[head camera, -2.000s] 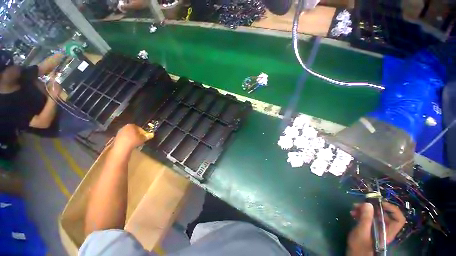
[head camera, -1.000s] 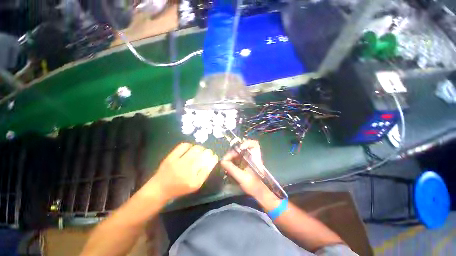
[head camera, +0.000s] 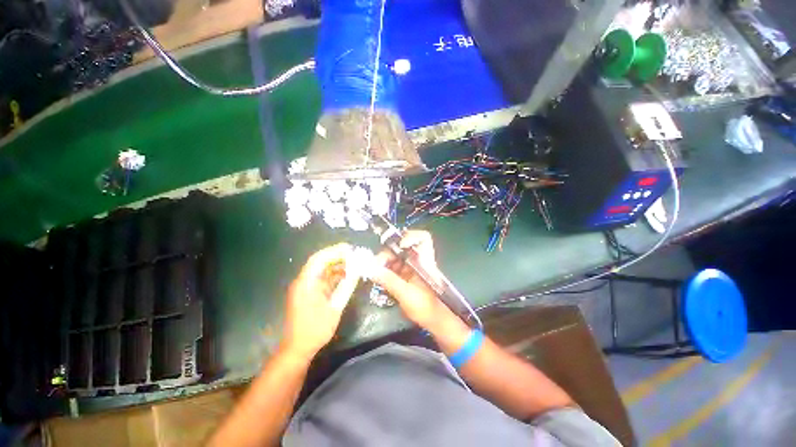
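My left hand holds a white plastic part between thumb and fingertips. My right hand grips the soldering iron, and its thumb and finger also reach the white part. The iron's tip points up and left toward the pile of white parts below the hood. A small, blurred item shows under my hands; I cannot tell what it is. A blue band is on my right wrist. Tangled lead wires lie right of the pile.
A black component tray is at left. The fume hood hangs above the pile. The soldering station stands right, its cord curving along the bench edge. One wired assembly lies on the belt. Cartons are below the bench.
The view has swung right from the black tray. My left hand has come from the tray to the iron, and the white part now shows in its fingertips. The hands have met.
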